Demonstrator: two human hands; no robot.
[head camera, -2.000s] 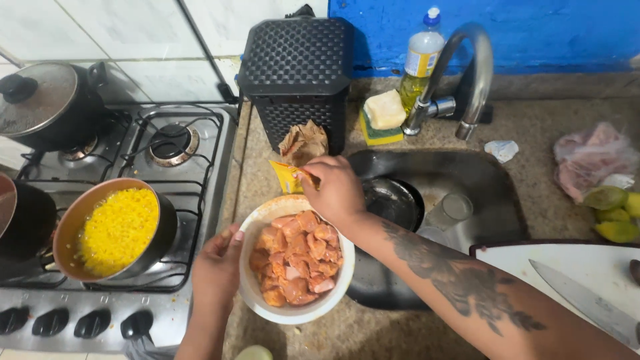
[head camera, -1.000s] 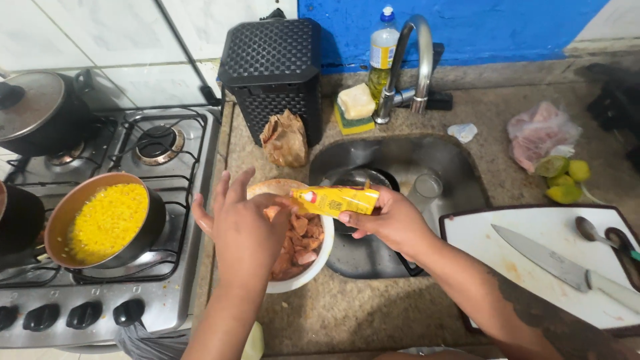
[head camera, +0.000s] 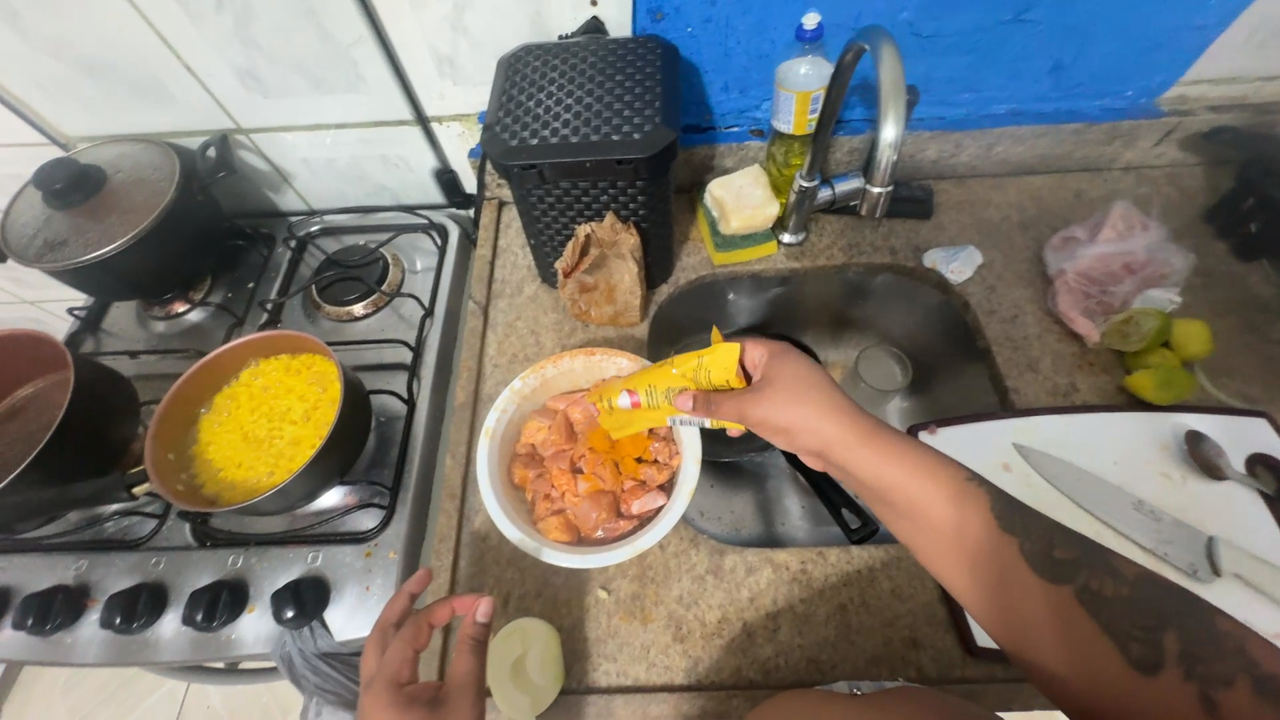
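Note:
My right hand (head camera: 785, 400) grips a yellow seasoning packet (head camera: 665, 388), tilted down to the left over a white bowl (head camera: 492, 470). The bowl holds cut pieces of raw, seasoned meat (head camera: 590, 500), with a patch of orange powder (head camera: 615, 452) on top below the packet's mouth. My left hand (head camera: 430, 640) is near the counter's front edge, left of a pale cut vegetable (head camera: 525, 665), its fingers apart and holding nothing.
At left, a stove (head camera: 400, 590) bears a pan of yellow food (head camera: 265, 430) and two dark pots. Behind the bowl are a crumpled paper bag (head camera: 603, 270) and a black bin (head camera: 585, 100). Right are the sink (head camera: 960, 350), faucet (head camera: 885, 120), limes (head camera: 1160, 375) and a knife (head camera: 1110, 505) on a cutting board (head camera: 1000, 450).
My left hand has moved away from the packet, down toward the counter's front edge. The packet is now tilted over the bowl, and orange powder shows on the meat.

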